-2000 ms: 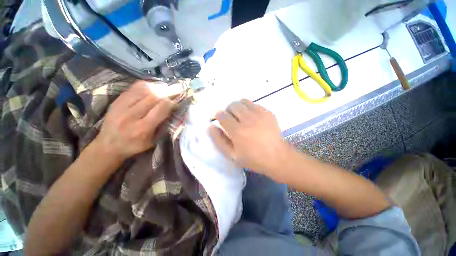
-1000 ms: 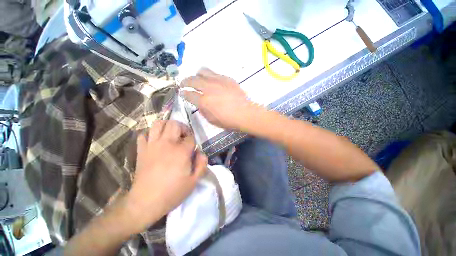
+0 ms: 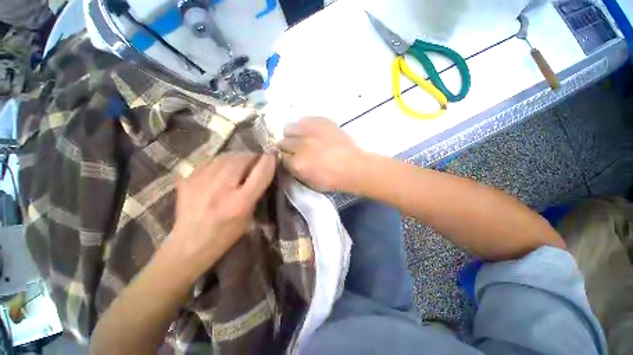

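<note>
My left hand (image 3: 222, 191) pinches the edge of the brown plaid shell (image 3: 146, 166) just in front of the needle area. My right hand (image 3: 321, 154) pinches the same edge beside it, fingertips nearly touching the left ones. The white inner fabric edge (image 3: 332, 239) hangs from under the hands down to the lap, beside the plaid. The presser foot area of the white sewing machine (image 3: 239, 80) is just above the fingertips; the needle itself is too blurred to tell. The plaid spreads left and over the lap.
Scissors with yellow and green loops (image 3: 430, 76) lie on the white machine table (image 3: 375, 132). A thin tool with a brown handle (image 3: 545, 68) lies farther right, near a dark control panel (image 3: 590, 26). A measuring tape strip (image 3: 513, 100) runs along the front edge.
My left hand has moved up from the lower cloth to the edge near the needle. My right hand has drawn slightly back from the machine. The white edge now hangs as a long strip.
</note>
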